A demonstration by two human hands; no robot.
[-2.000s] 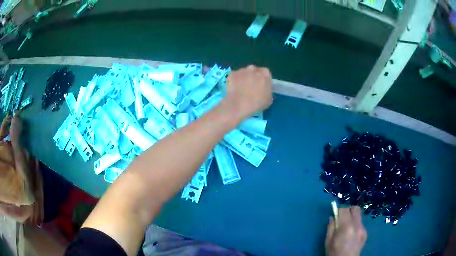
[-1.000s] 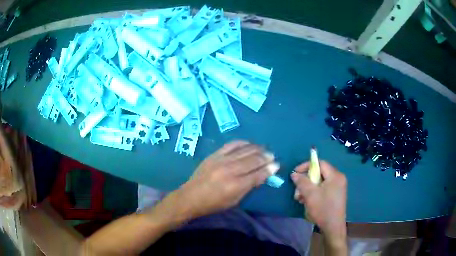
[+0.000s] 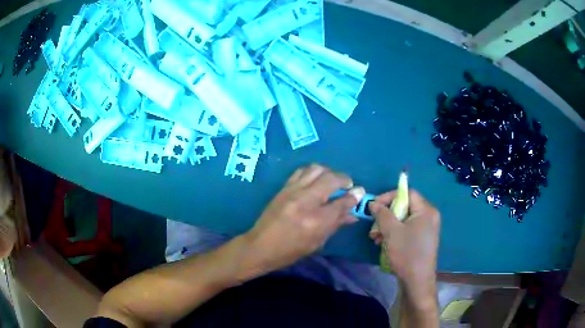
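My left hand (image 3: 306, 208) is closed around a light-blue plastic housing (image 3: 364, 206), whose end shows between my two hands; the rest is hidden by my fingers. A small black part (image 3: 367, 205) shows at that end, at my right fingertips. My right hand (image 3: 408, 234) also holds a short pale-yellow hand tool (image 3: 400, 200) like a pen, its thin dark tip pointing up and away. A heap of light-blue housings (image 3: 205, 90) lies at the upper left. A pile of shiny small black parts (image 3: 494, 144) lies at the right.
The green-blue bench (image 3: 398, 138) has a pale rail (image 3: 442, 38) along its far edge, with a metal post (image 3: 529, 25) at the upper right. Another dark pile (image 3: 32, 41) lies far left. A red stool (image 3: 80, 224) and brown cartons (image 3: 54, 282) are below the bench.
My left hand has come back from the housing heap with a housing. My right hand has moved left from beside the black pile, and both hands now meet at the housing's end.
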